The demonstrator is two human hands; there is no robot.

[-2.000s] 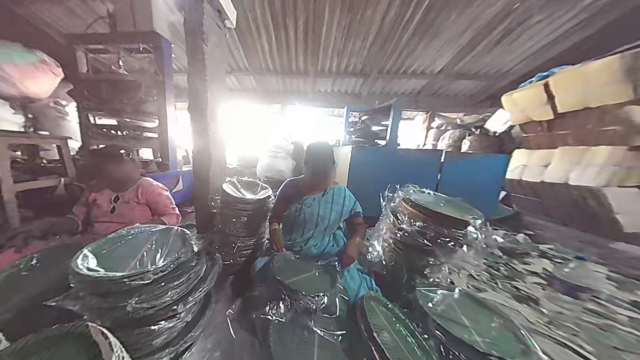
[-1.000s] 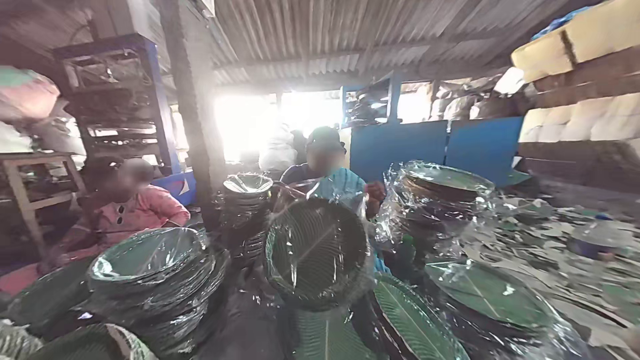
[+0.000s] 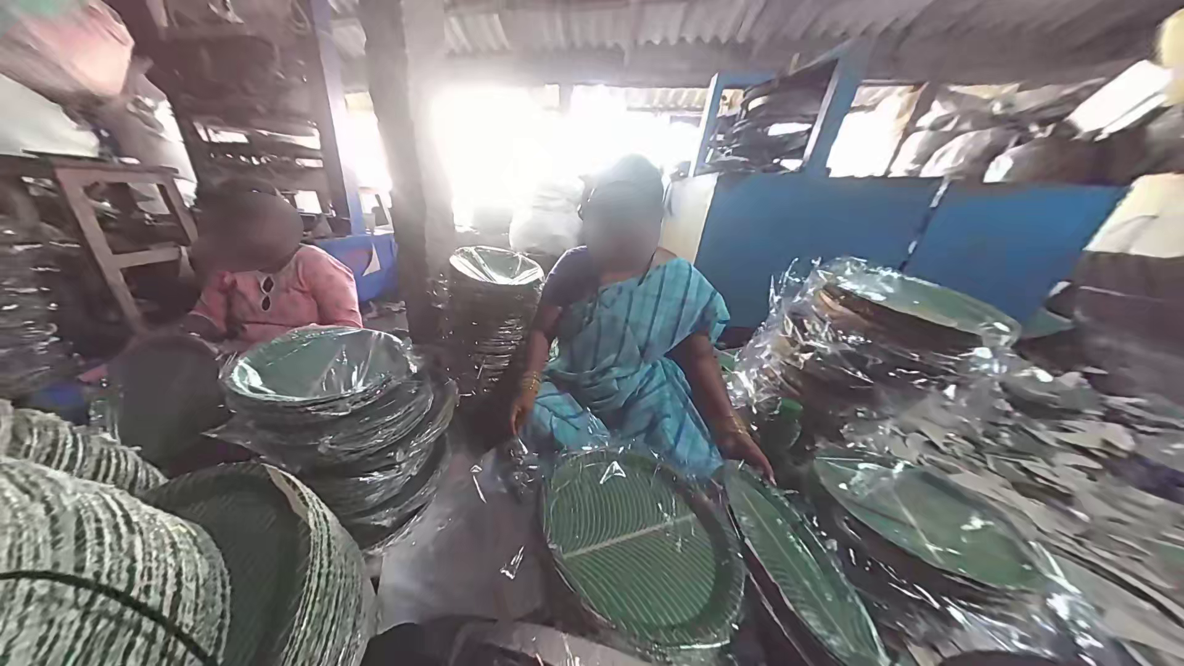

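Neither my left hand nor my right hand shows in the head view. Before me a pack of round green leaf-patterned plates (image 3: pixel 638 555) in clear plastic film lies face up, tilted. A second wrapped pack (image 3: pixel 805 564) leans just right of it, and a wrapped stack (image 3: pixel 934 518) lies farther right. Across from me sits a co-worker in a blue sari (image 3: pixel 629 361); one of that person's hands is by the leaning pack, the other hangs over loose plastic film. Unwrapped plates (image 3: pixel 250 555) stand on edge in long rows at the lower left.
Tall wrapped plate stacks stand at left (image 3: pixel 324 398), behind the co-worker (image 3: pixel 490 314) and at right (image 3: pixel 906 314). Another person in pink (image 3: pixel 287 296) sits at the left. Scattered leaf-like pieces (image 3: pixel 1036 444) cover the right floor. A pillar (image 3: pixel 407 166) and blue panels (image 3: pixel 814 240) stand behind.
The wrapped plate pack raised in front of the co-worker a second ago is no longer upright there; a pack lies lower, before me. The co-worker's face and torso area show again. The view has shifted.
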